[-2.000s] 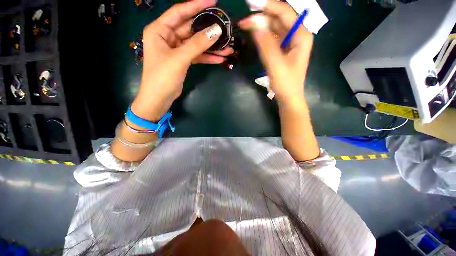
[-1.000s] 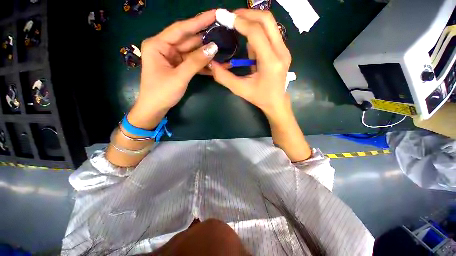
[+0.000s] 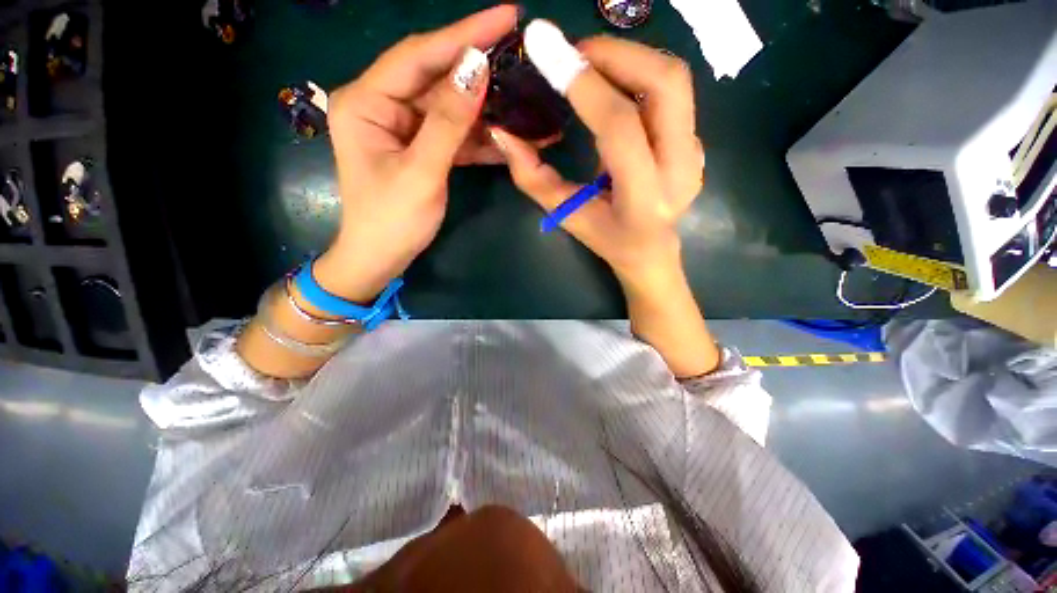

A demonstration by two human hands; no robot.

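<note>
A round black housing is held between my two hands over the green mat, tilted, its inside partly hidden by fingers. My left hand grips its left side with thumb and fingers. My right hand holds its right side; a white finger cot lies over its upper edge and the thumb is at its lower edge. A blue stick is tucked in my right hand and points down-left below the housing.
A black parts tray with units in its pockets stands at left. Small wired sub-assemblies lie on the mat. A round board and a white paper slip lie at the top. A white-grey bench instrument stands at right.
My right hand came in from the right and now grips the housing with my left. The housing has tilted. The blue stick swung from pointing up to pointing down-left.
</note>
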